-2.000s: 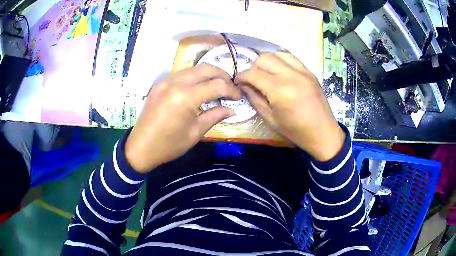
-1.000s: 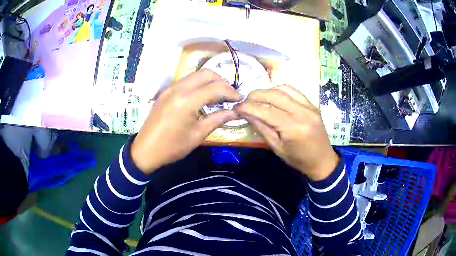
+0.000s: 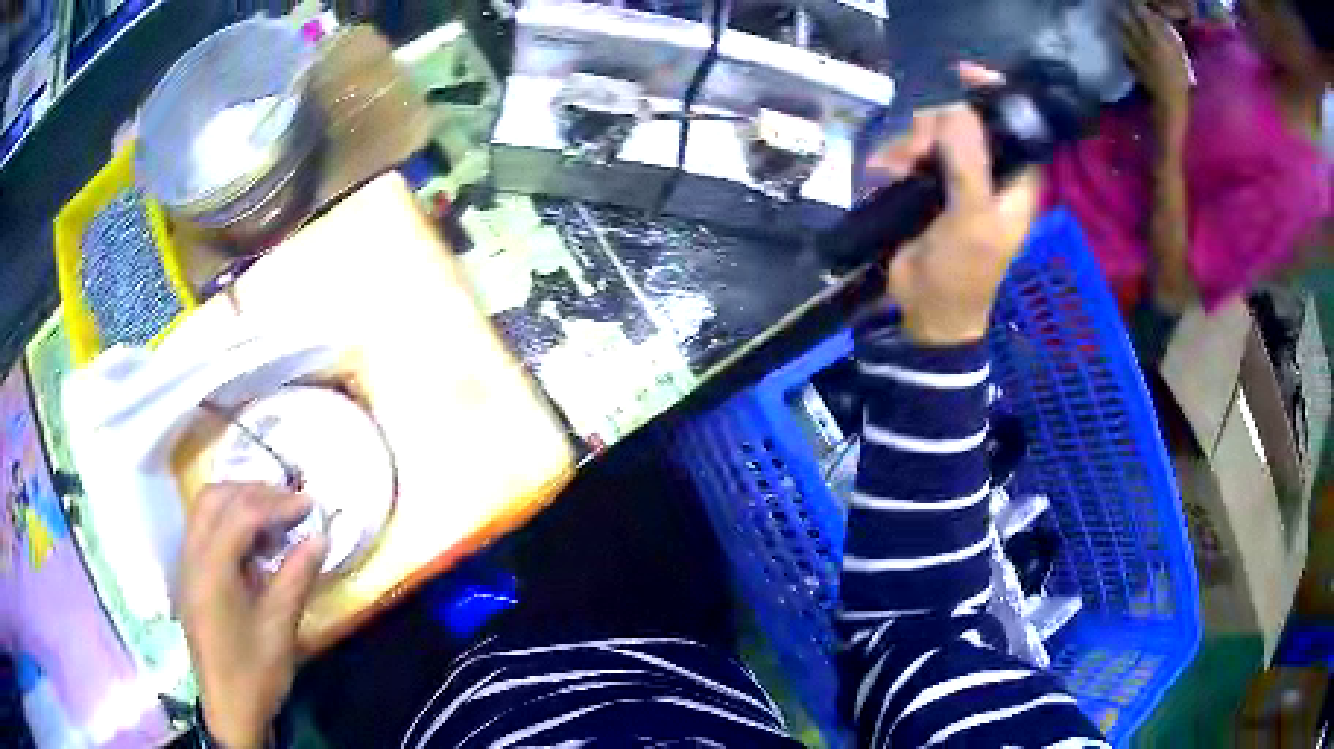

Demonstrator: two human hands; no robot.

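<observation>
The white disc (image 3: 344, 461) lies in the round end of the white housing (image 3: 125, 410) on the cream-yellow pad (image 3: 454, 395), at the left. Thin dark lead wires (image 3: 261, 439) run to its centre. My left hand (image 3: 242, 585) is bent over the disc, its thumb and fingertips around a small silvery fitting (image 3: 318, 515) near the centre; the fingers partly hide it. My right hand (image 3: 958, 242) is raised at the upper right, away from the disc, closed round the thick black electric screwdriver (image 3: 900, 212). That hand and tool are slightly blurred.
The yellow tray (image 3: 73, 249) of small grey screws and a clear round tub (image 3: 220, 125) stand beyond the pad. A silver-grey metal fixture (image 3: 666, 110) is at the top. A blue crate (image 3: 1097, 512) holding units stands at the right, near a person in pink (image 3: 1244, 176) and cardboard boxes (image 3: 1244, 424).
The view has swung to the right. My right hand has left the disc and now holds the screwdriver off to the right. My left hand remains at the disc.
</observation>
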